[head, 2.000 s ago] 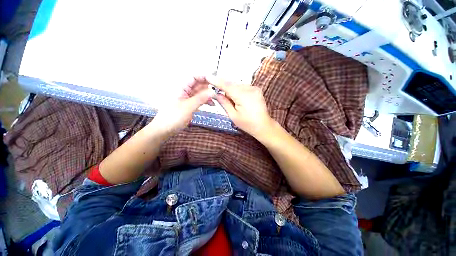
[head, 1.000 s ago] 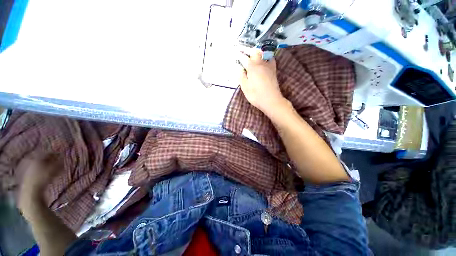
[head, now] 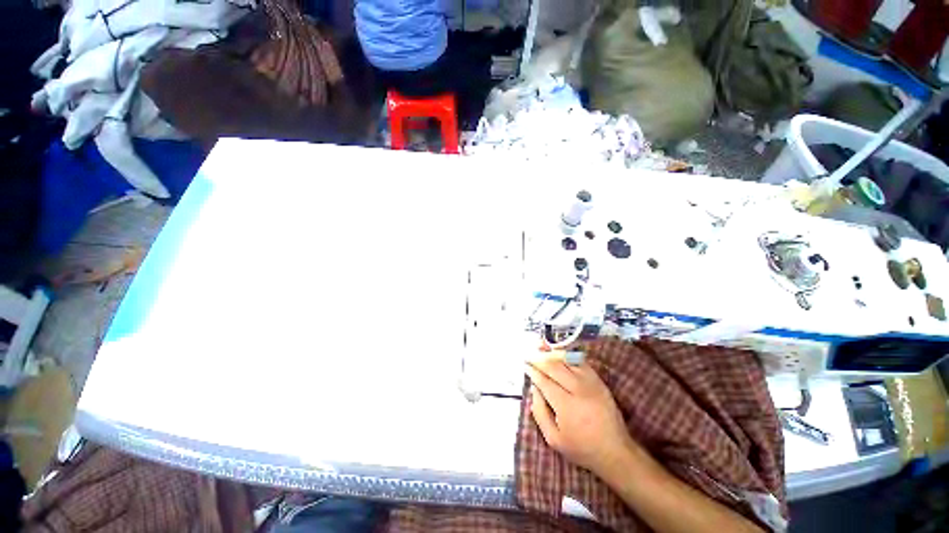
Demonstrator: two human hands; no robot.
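My right hand [head: 579, 411] is at the front of the needle area, its fingertips close under the head of the white sewing machine [head: 708, 255]. It rests at the left part of the brown-red checked fabric [head: 718, 401], which lies bunched on the bed right of the needle and hangs over the front edge. Glare and the machine parts hide what the fingertips touch; I cannot tell if they grip anything. My left hand is out of view.
More checked fabric [head: 135, 495] lies below the table edge at left. A thin metal tool [head: 803, 426], a dark tray [head: 868, 411] and a yellow-tan block [head: 916, 411] are at right. A red stool [head: 424, 108] and a white bin [head: 812, 135] stand behind.
The view has tilted up, showing the whole machine table and the room behind. My left hand, earlier blurred over the fabric at left, has left the picture. My right hand stays by the needle.
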